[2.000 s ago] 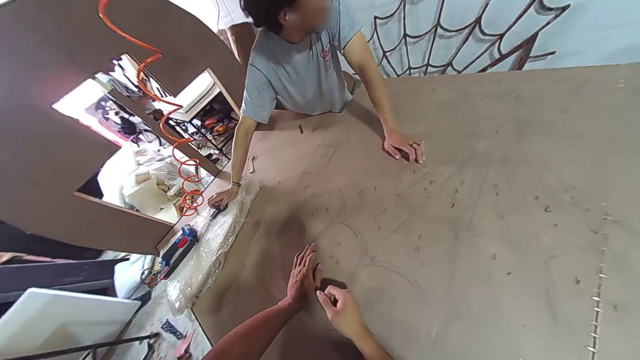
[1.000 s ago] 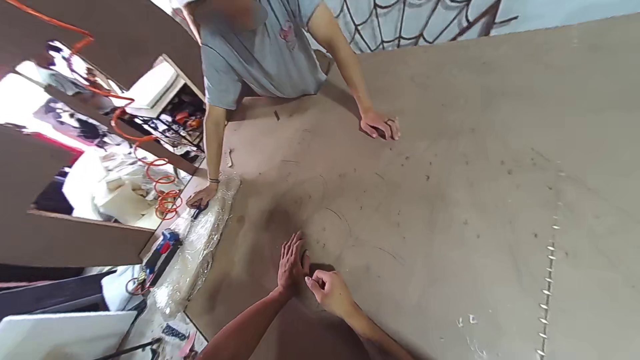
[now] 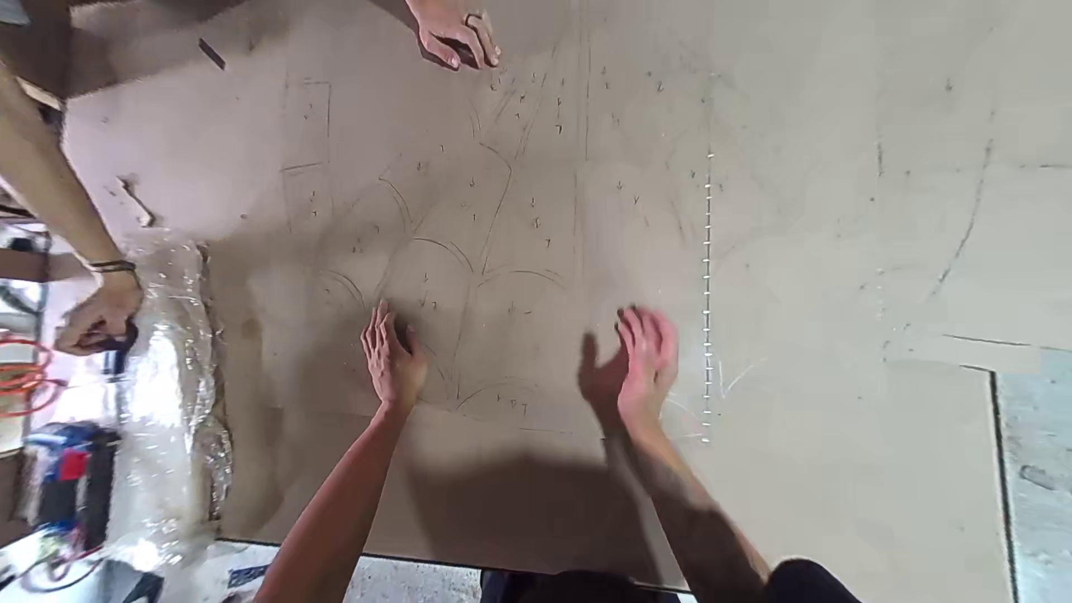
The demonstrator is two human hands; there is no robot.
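Note:
A large brown sheet, marked with drawn curves, short lines and small marks, lies under both of my hands. My left hand rests on it near the drawn arcs, fingers a little apart, holding nothing. To the right, my right hand is over the sheet beside a line of staples, its fingers loosely bent and close together; nothing shows in it, and its shadow falls to its left. Whether it touches the surface I cannot tell.
Another person's hand lies at the top of the sheet; their other hand, with wristbands, is at the left edge by clear plastic wrap. A blue and black tool and an orange coiled hose are at far left.
My right hand has moved away from my left, to the right toward the staples. My left hand still lies on the sheet. The view has tilted down.

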